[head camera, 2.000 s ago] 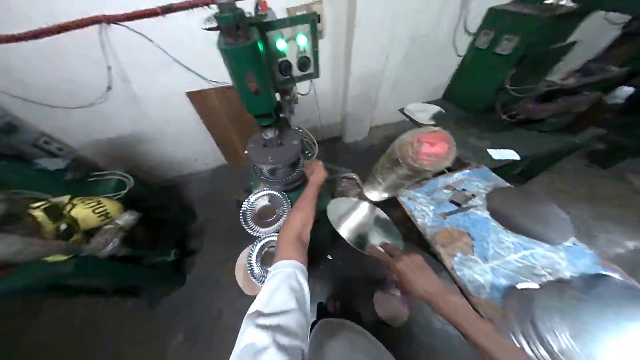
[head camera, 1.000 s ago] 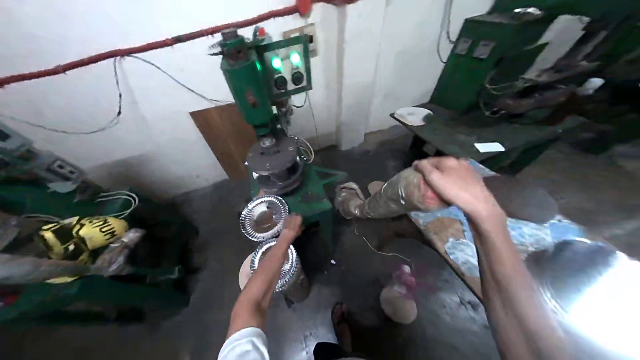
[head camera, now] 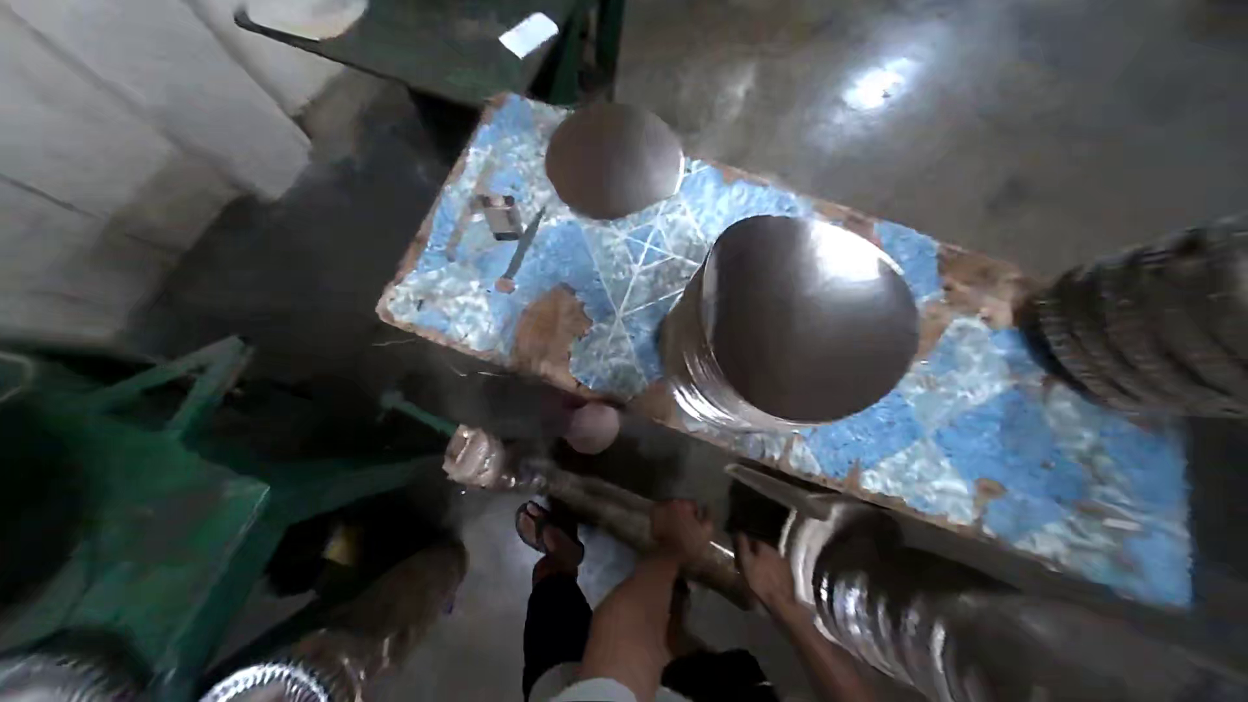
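Note:
Low in the head view, my left hand [head camera: 682, 529] has curled fingers against a long, brownish, partly wrapped cylinder [head camera: 609, 504]; blur hides whether it grips it. My right hand [head camera: 765, 573] is just to the right, by the cylinder's lower end and beside a stack of ribbed round metal pieces [head camera: 877, 604]. Whether it holds anything is unclear. Above both hands, a tall stack of shiny metal discs [head camera: 809, 322] stands on a table with a worn blue patterned top [head camera: 1004, 419]. A single grey disc [head camera: 614, 161] lies near the table's far left end.
A small metal block [head camera: 502, 216] and a flat, narrow tool [head camera: 525, 246] lie on the table. Another ribbed stack [head camera: 1150, 317] is at the right. A green machine frame [head camera: 166, 526] stands at the left, with fluted metal pans [head camera: 268, 682] at the bottom edge.
The view has swung right and down to the table. My right hand has left the reddish top of the wrapped cylinder; my left hand has left the fluted pans.

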